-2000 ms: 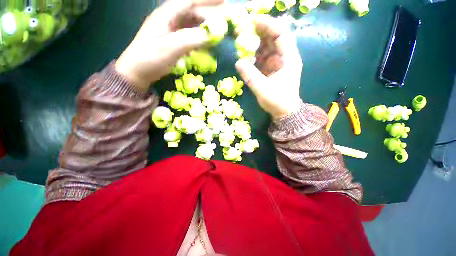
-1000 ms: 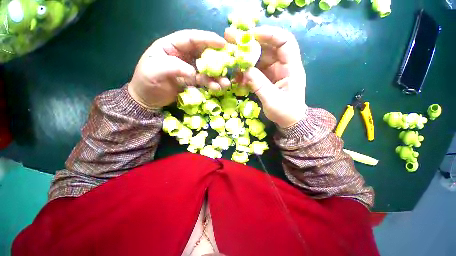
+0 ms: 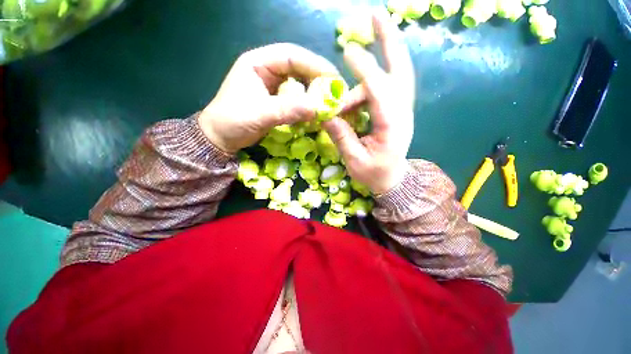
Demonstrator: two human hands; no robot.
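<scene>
My left hand [image 3: 259,97] holds a lime green toy figure [image 3: 328,95] above the pile, with its dark open end facing up and right. My right hand [image 3: 384,117] is at the figure's right side, thumb and a finger close to or touching it, the other fingers raised and spread. Whether it grips the figure is unclear. A pile of green figures [image 3: 302,200] lies below both hands, partly hidden by them. Another green figure [image 3: 356,32] is beyond the right fingertips.
Yellow-handled nippers [image 3: 510,181] and a pale stick [image 3: 492,227] lie right of my right sleeve. Several set-aside figures [image 3: 564,207] are near the right edge. A black smartphone [image 3: 586,93] is upper right. More figures [image 3: 477,11] line the top. A clear bag of figures [image 3: 48,24] is upper left.
My left hand has moved right with a figure. My right hand's fingers have lifted and spread. The view has shifted, so the table items appear displaced.
</scene>
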